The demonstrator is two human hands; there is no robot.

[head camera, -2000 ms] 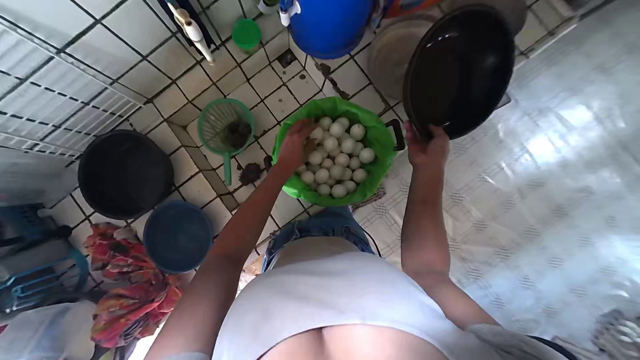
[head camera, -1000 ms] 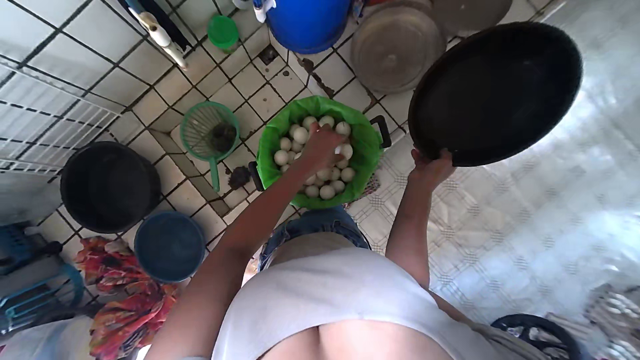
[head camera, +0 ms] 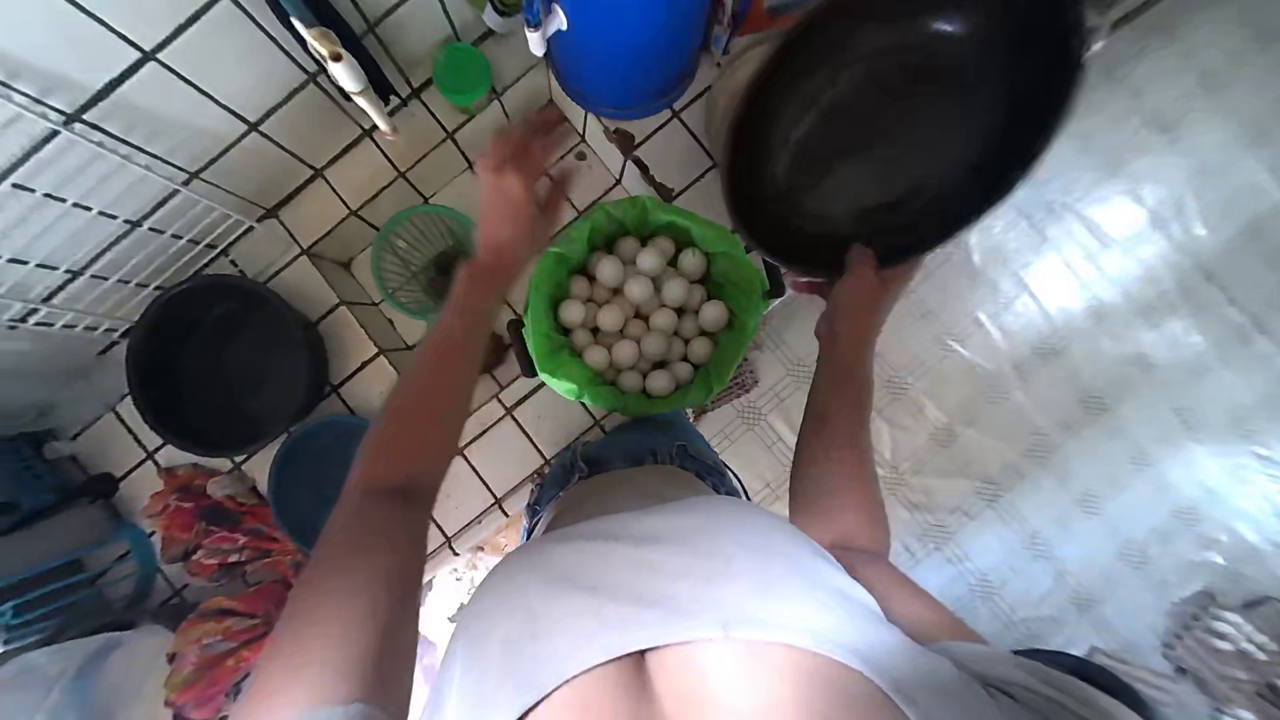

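My right hand (head camera: 865, 285) grips the lower edge of a large round black basin (head camera: 900, 130), tilted so that its inside shows; nothing is visible inside it. My left hand (head camera: 520, 190) is raised, slightly blurred, with fingers apart and nothing seen in them. It is above and left of a dark-handled container lined with green fabric or plastic (head camera: 738, 290). Many pale round balls (head camera: 638, 291) lie heaped in that container, in front of my body. Neither hand touches the balls.
A green plastic strainer (head camera: 405, 262) sits left of the container, partly behind my left forearm. Further left are a black tub (head camera: 225, 365) and a blue basin (head camera: 315, 475), beside red patterned cloth (head camera: 225, 540). A blue drum (head camera: 628, 50) and a green cup (head camera: 462, 74) stand at the top.
My left hand was over the balls in both earlier frames; it has moved up and left, off them. My right hand has kept hold of the black basin, whose tilt has changed.
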